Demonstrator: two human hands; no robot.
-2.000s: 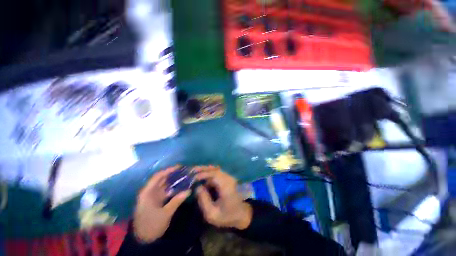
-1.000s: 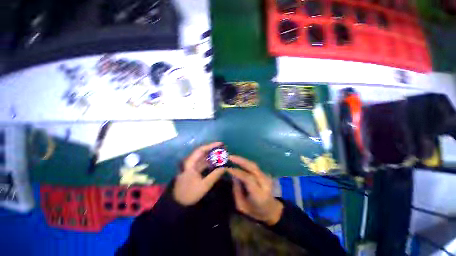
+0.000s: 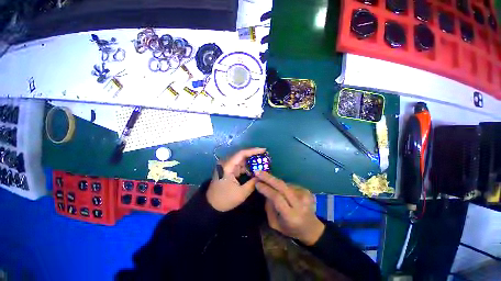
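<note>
A small round smartwatch (image 3: 259,163) with a lit face of coloured icons is held just above the green mat's near edge. My left hand (image 3: 229,184) grips it by the rim between thumb and forefinger. A small dark piece lies against the back of my left hand. My right hand (image 3: 291,211) is just right of and below the watch. A right fingertip is on or very near the lower part of the lit face; contact cannot be told for certain. The other right fingers are curled, and whether they hold anything is hidden.
Tweezers (image 3: 318,152) and a thin blue-tipped tool (image 3: 354,140) lie right. Beyond are a yellow-rimmed box (image 3: 292,93), a green-rimmed divided box (image 3: 359,105) and a red watch tray (image 3: 439,49). An orange-black screwdriver (image 3: 418,142) lies far right. A white shelf (image 3: 60,71) holds rings and batteries.
The view has shifted and sharpened. The watch face has changed from a red and white pattern to coloured icons. My right fingers have come together close to the face.
</note>
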